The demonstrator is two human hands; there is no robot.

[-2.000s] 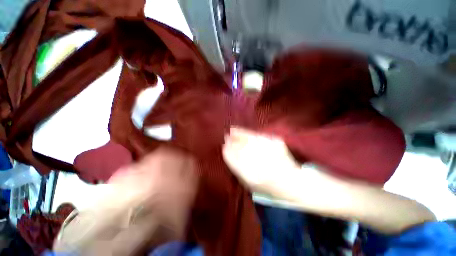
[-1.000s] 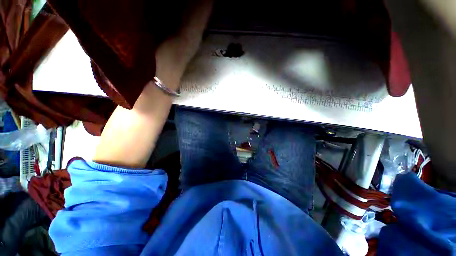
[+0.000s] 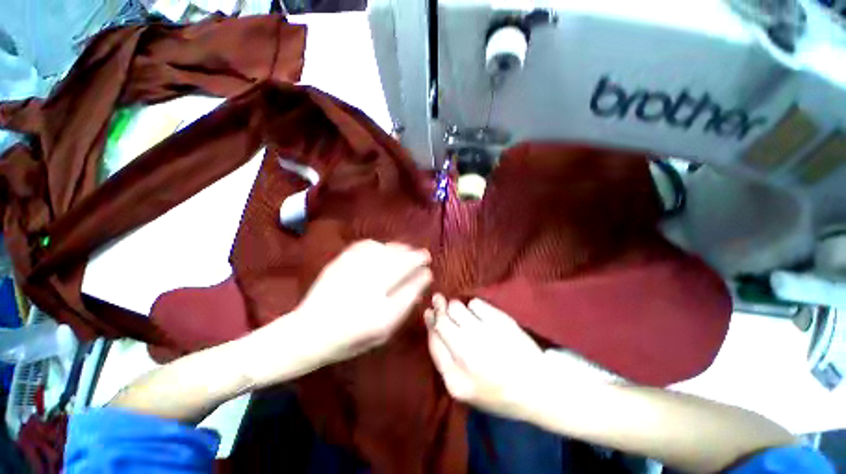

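Observation:
A rust-brown ribbed garment (image 3: pixel 371 208) covers the machine table and hangs over its front edge. Smooth redder pocket flaps stick out at its right (image 3: pixel 631 319) and left (image 3: pixel 199 315). The presser foot (image 3: pixel 442 183) stands at the cloth just behind my hands. My left hand (image 3: pixel 366 292) lies on the cloth with its fingertips pinching it below the needle. My right hand (image 3: pixel 482 352) is beside it, fingertips pinching the cloth edge, almost touching the left. The cloth between the fingertips is partly hidden by the fingers.
The white-grey machine head marked "brother" (image 3: pixel 677 102) spans the upper right. Black scissor handles (image 3: pixel 670 188) lie behind the garment. A long rust-brown band (image 3: pixel 153 185) loops over the left of the table (image 3: pixel 176 231). A bright green item (image 3: pixel 119 130) shows within the brown cloth at upper left.
The view has tilted back up from my lap to the machine. My left hand, under or behind the cloth a second ago, is now on top beside my right hand.

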